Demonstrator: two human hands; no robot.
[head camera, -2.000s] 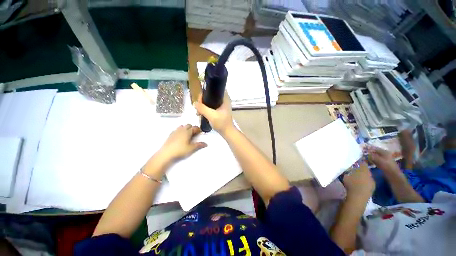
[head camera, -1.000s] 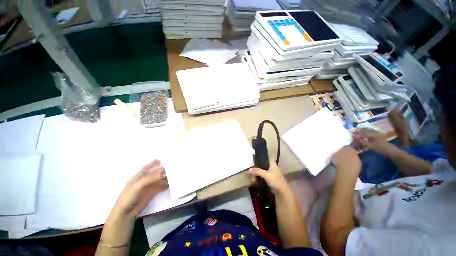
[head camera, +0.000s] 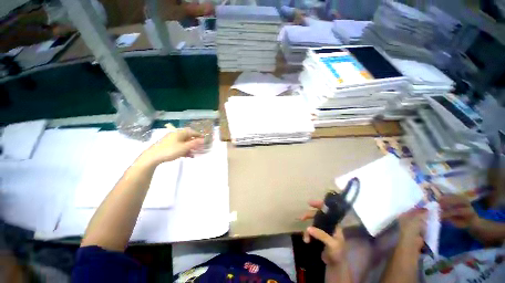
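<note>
My left hand (head camera: 180, 145) reaches over the near-left edge of the clear screw box (head camera: 206, 132), its fingertips at the screws; whether it pinches any is too blurred to tell. My right hand (head camera: 326, 237) holds the black electric screwdriver (head camera: 328, 216) around its body, at the bench's front edge on the right. A white unit (head camera: 160, 190) lies flat on the white covering, partly behind my left forearm. A stack of white units (head camera: 269, 120) sits on the brown board behind the tan bench top.
The screw bag (head camera: 133, 122) rests by the metal post (head camera: 119, 69). Taller stacks (head camera: 354, 91) stand back right, with a keyed, black-screened unit on top. A coworker's hands (head camera: 412, 224) are close at right, near a tilted white slab (head camera: 382, 193). A loose creased sheet (head camera: 260, 83) lies behind the stack.
My left hand has moved from the central unit to the screw box. That unit is gone from the centre, and the rear stack looks taller. My right hand still holds the screwdriver, now farther right.
</note>
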